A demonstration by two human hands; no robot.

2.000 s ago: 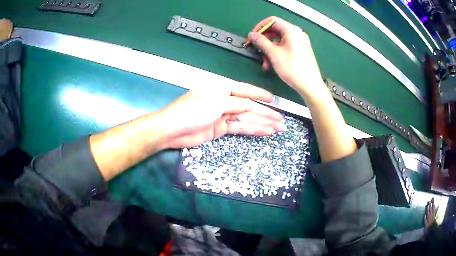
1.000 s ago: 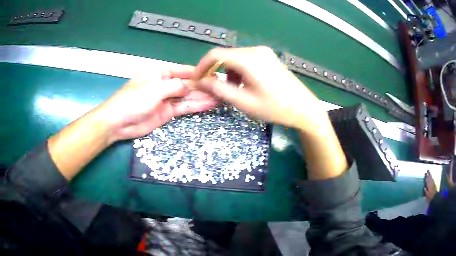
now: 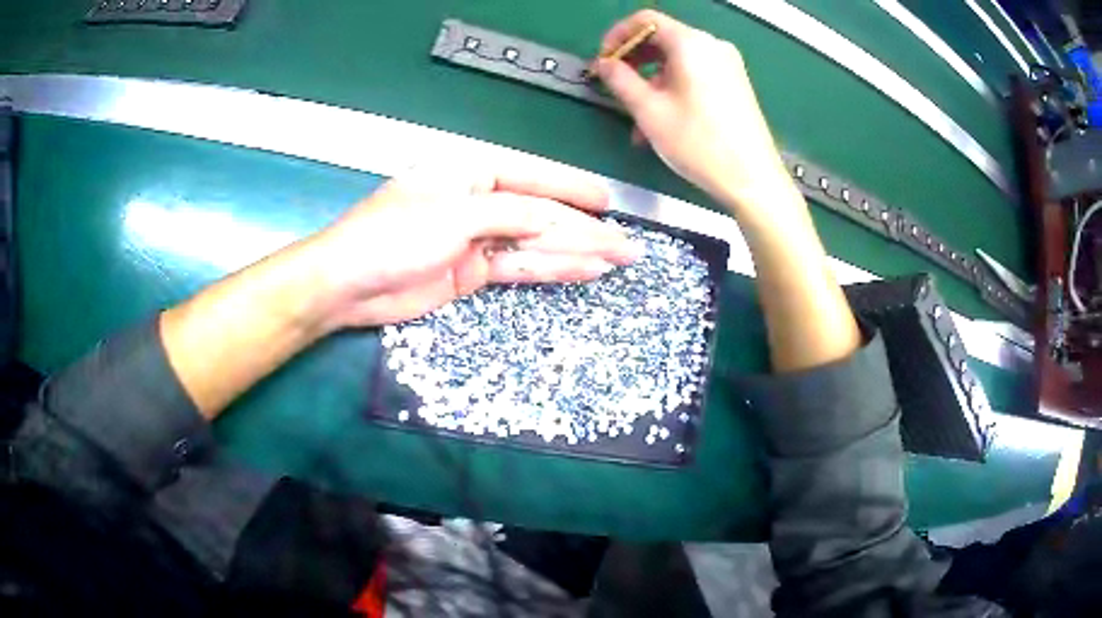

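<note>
My right hand [image 3: 689, 103] holds thin yellow-tan tweezers [image 3: 631, 44] between thumb and fingers. Their tip is at a seat of a grey fixture strip [image 3: 514, 60] on the green belt. Small silvery pieces show in the seats left of the tip; the strip's right end is hidden by my hand. My left hand [image 3: 471, 248] is flat with the palm partly up, over the upper left of the black parts tray [image 3: 532, 449]. The tray is heaped with small shiny metal parts [image 3: 556, 350]. Whether parts lie in the palm is too small to tell.
More fixture strips [image 3: 846, 205] lie end to end at the right, and another [image 3: 167, 10] at the top left. A silver guide rail [image 3: 242, 133] runs behind the tray. A dark fixture stack [image 3: 931, 368] stands right of my right forearm. A red-brown machine base [image 3: 1061, 278] is at the right edge.
My right hand has moved from over my left palm back up to a strip on the belt. My left hand is now more outstretched over the tray. The view has shifted.
</note>
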